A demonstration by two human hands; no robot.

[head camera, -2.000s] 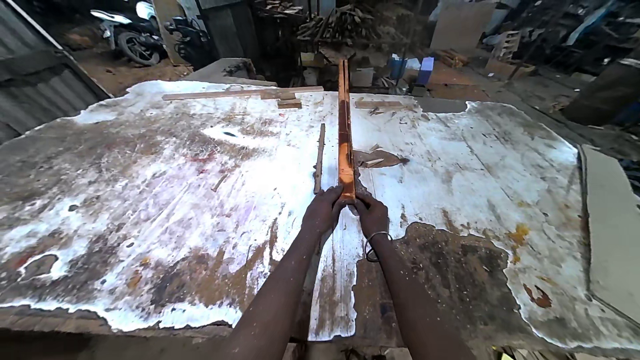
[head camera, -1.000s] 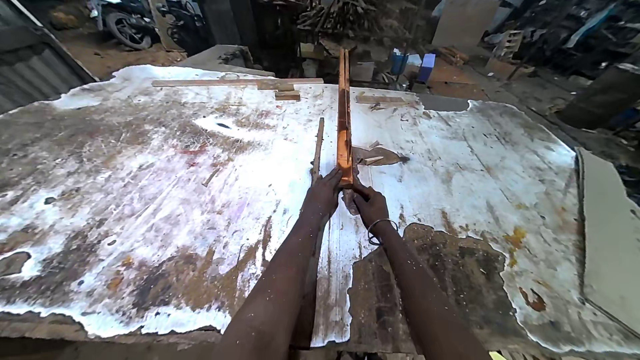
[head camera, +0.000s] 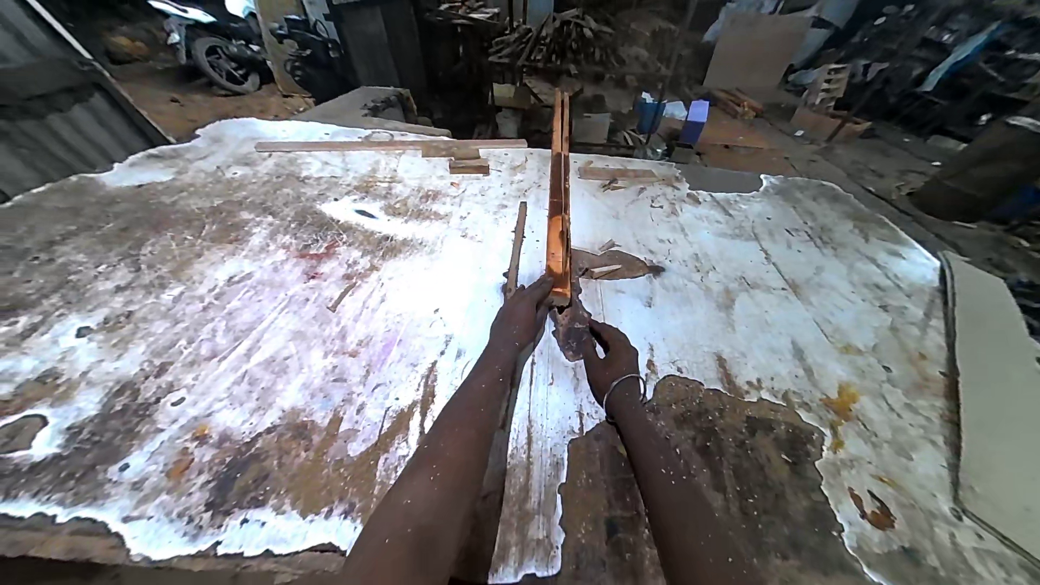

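Note:
A long, narrow piece of reddish-brown wood (head camera: 559, 203), grooved along its length, points away from me over the worn table (head camera: 699, 317). Against its near end on the left lies my left hand (head camera: 520, 315), fingers close together; its grip is partly hidden. My right hand (head camera: 611, 354), a metal bangle at its wrist, is just right of a dark, rough lump (head camera: 571, 331) at the near end of the wood. Whether the right fingers hold the lump is unclear. A thin stick (head camera: 516, 248) lies left of the long piece.
A long wooden strip (head camera: 341, 146) and short wood blocks (head camera: 469, 166) lie along the far edge. Another short strip (head camera: 616, 174) is right of them. Wood chips rest on a brown patch (head camera: 621, 264). A pale board (head camera: 995, 390) stands at the right edge.
My right hand has moved back toward me and slightly right from the end of the long wood. More of the dark lump shows between my hands.

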